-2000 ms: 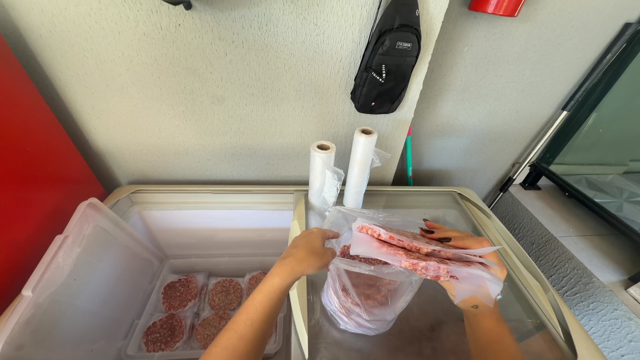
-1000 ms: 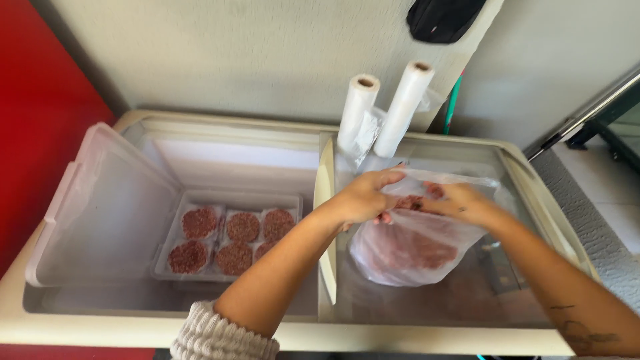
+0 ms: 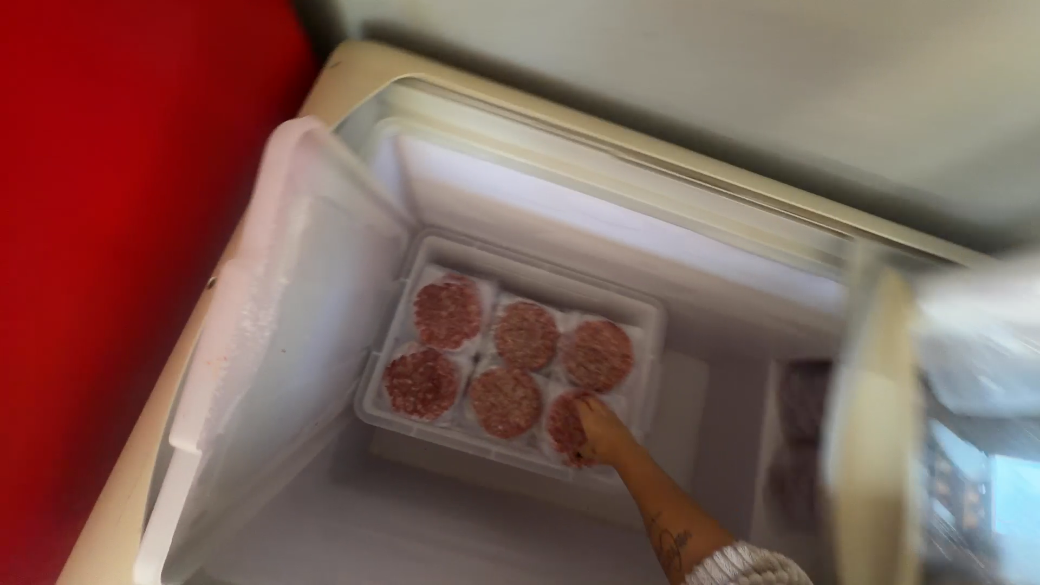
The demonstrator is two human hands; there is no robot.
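Note:
My right hand (image 3: 603, 432) reaches down into the chest freezer, its fingers at the right side of a round ground-meat patty (image 3: 565, 426). That patty lies in the near right corner of a clear plastic tub (image 3: 662, 325). Blur hides whether the fingers grip it or only touch it. Several more patties, such as one at the far left (image 3: 448, 312) and one in the near middle (image 3: 505, 402), lie in two rows on white sheets or wrap. My left hand is out of view.
The tub's frosted plastic lid (image 3: 284, 341) stands tilted at the left inside the freezer (image 3: 650, 175). Dark packed items (image 3: 800, 439) lie deeper at the right, by the blurred sliding-lid frame (image 3: 873, 439). Blurred clear plastic (image 3: 983, 341) shows at the right edge.
My right hand has left the plastic bag of patties and moved down into the tub at the left. My left hand has gone out of view. The view has swung left and closer.

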